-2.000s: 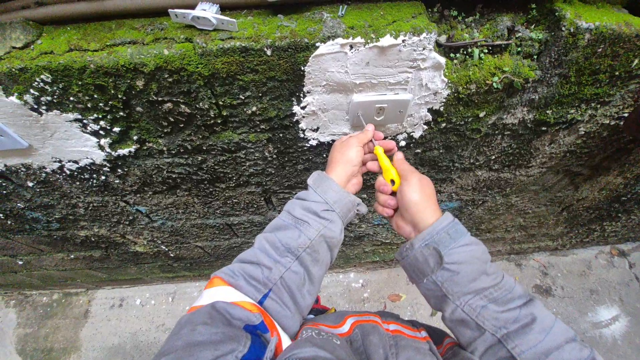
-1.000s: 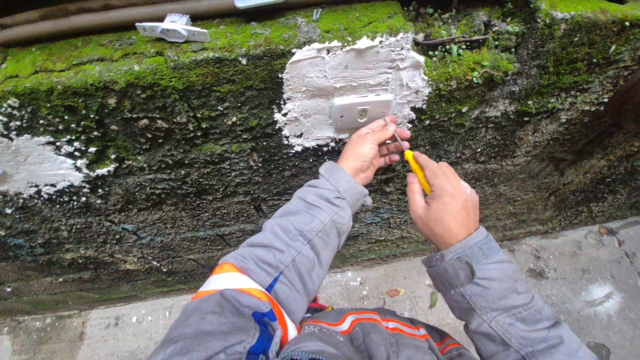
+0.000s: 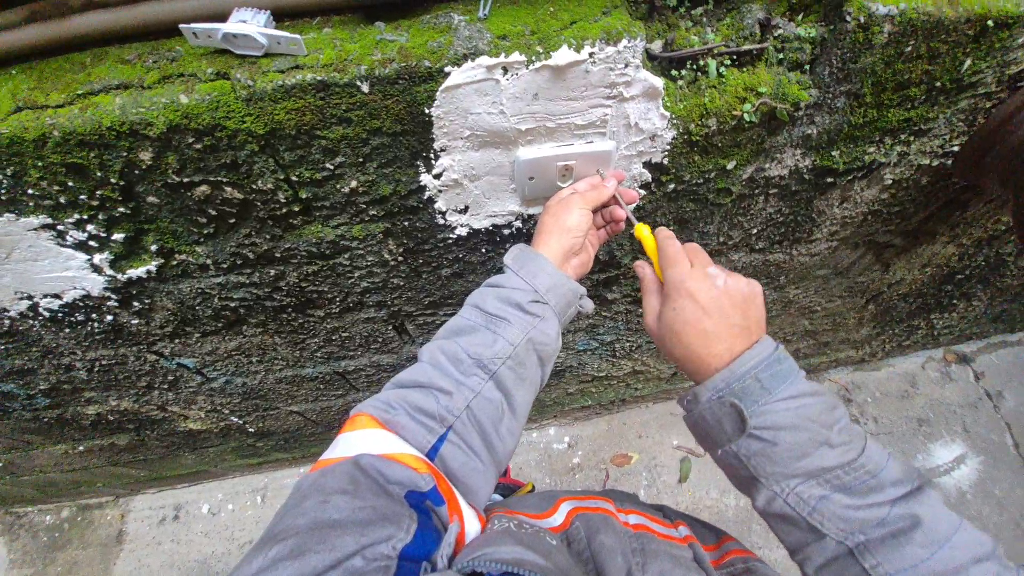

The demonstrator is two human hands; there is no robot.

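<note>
A white electrical outlet with its cover plate [image 3: 544, 172] sits on a patch of pale plaster [image 3: 480, 120] on the mossy wall. My right hand [image 3: 704, 308] grips the yellow handle of a screwdriver [image 3: 646, 240], whose shaft slants up and left to the right end of the plate. There my left hand [image 3: 580, 220] has its thumb and fingers around the tip, touching the plate's lower right part. Something small, perhaps a screw head, shows at the tip; it is too small to be sure.
On the mossy wall top [image 3: 384, 40] lies another white outlet module [image 3: 244, 38], left of the plaster, near a brown pipe [image 3: 120, 20]. A second plaster patch [image 3: 40, 260] is at the far left. Concrete ground [image 3: 200, 512] with a few leaves runs along the wall's foot.
Two seconds ago the screwdriver tip was at the plate's left end; now it is at the right end. Both hands have moved right along the plate.
</note>
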